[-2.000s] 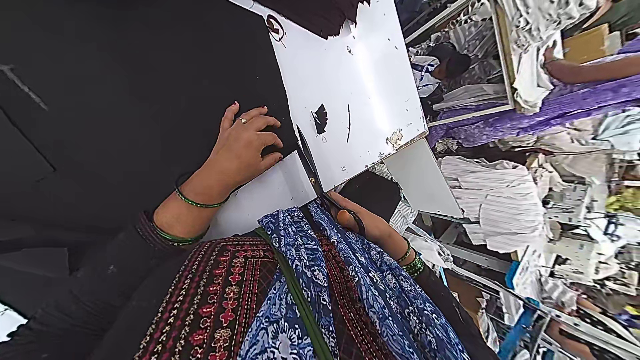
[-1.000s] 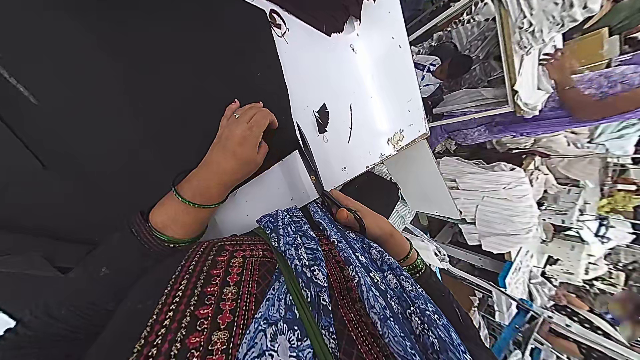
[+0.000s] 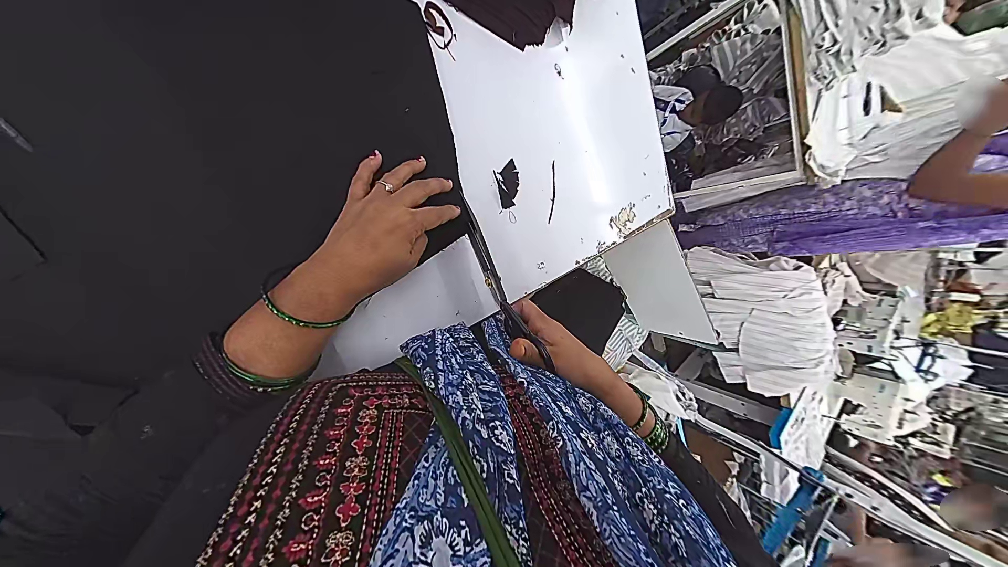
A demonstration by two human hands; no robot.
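My left hand [image 3: 386, 224] lies with spread fingers on a large black cloth [image 3: 236, 102], its fingertips close to the cloth's right edge. My right hand [image 3: 551, 342] is shut on the handles of long metal scissors [image 3: 490, 276]. The scissors' blades point up along the cloth's edge, near my left fingertips, over a white tabletop [image 3: 598, 102]. Whether cloth sits between the blades cannot be told. A small black scrap [image 3: 508, 183] and a thin dark strip [image 3: 553, 191] lie on the tabletop to the right of the blades.
Dark maroon fabric [image 3: 516, 20] lies at the tabletop's far end. Below its corner is black material [image 3: 579, 303] beside a pale panel [image 3: 661, 279]. To the right are striped white garments [image 3: 768, 315], purple cloth [image 3: 850, 216], metal frames and other people, one with an arm [image 3: 961, 169] extended.
My left hand has shifted slightly and its fingers have spread, with the fingertips now closer to the blades. My right hand keeps hold of the scissors.
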